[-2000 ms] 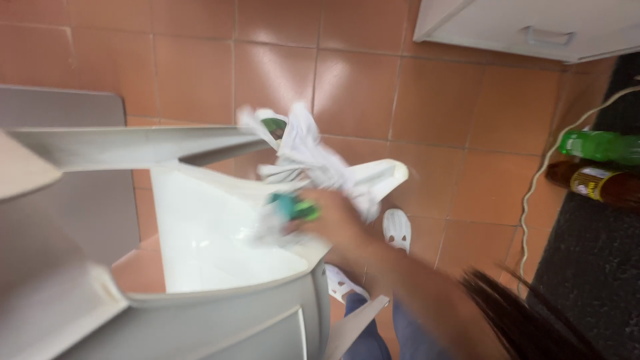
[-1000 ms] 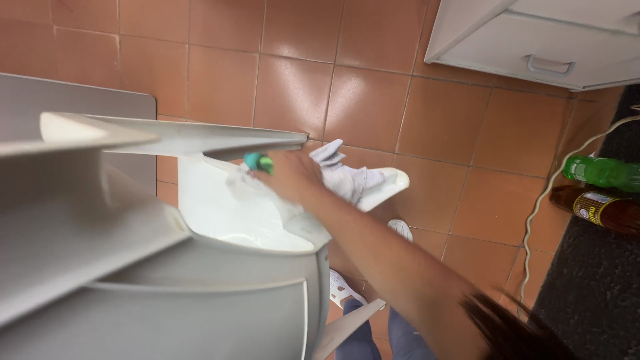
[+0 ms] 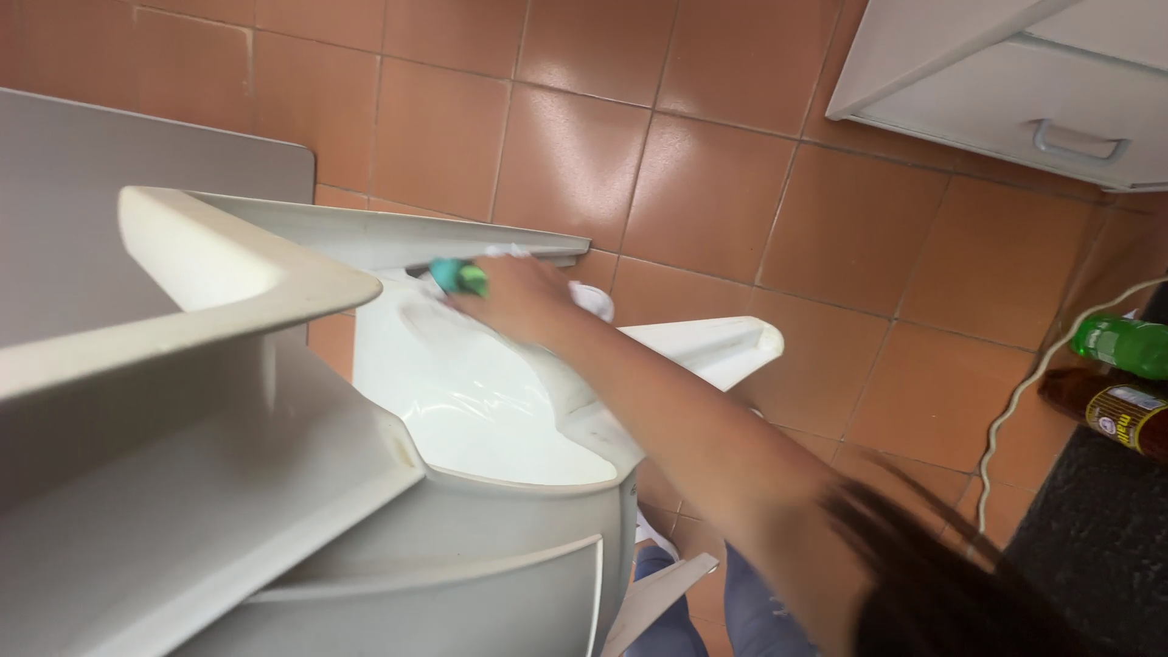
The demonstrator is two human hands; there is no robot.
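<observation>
My right hand [image 3: 511,297] reaches in from the lower right over a moulded white plastic chair [image 3: 484,411]. Its fingers are closed on a white cloth [image 3: 591,301], which shows on both sides of the hand. A small teal-and-green object [image 3: 459,276] sits at the fingertips; blur hides what it is. The hand is at the far side of the glossy white surface, close to a long tapering part of the chair [image 3: 411,235]. Another tapering part with a rounded end [image 3: 730,342] points right, beyond the forearm. My left hand is out of view.
Terracotta floor tiles [image 3: 584,146] lie beneath. A white drawer unit [image 3: 985,100] stands at the upper right. A green bottle [image 3: 1122,345] and a brown bottle [image 3: 1118,411] lie at the right, beside a pale cable [image 3: 1004,411] and a dark speckled surface [image 3: 1095,538]. A grey panel [image 3: 155,164] is at the left.
My right hand has moved with the cloth from the chair's near side to its far side. The cloth was spread loosely two seconds ago and is now mostly bunched under the hand.
</observation>
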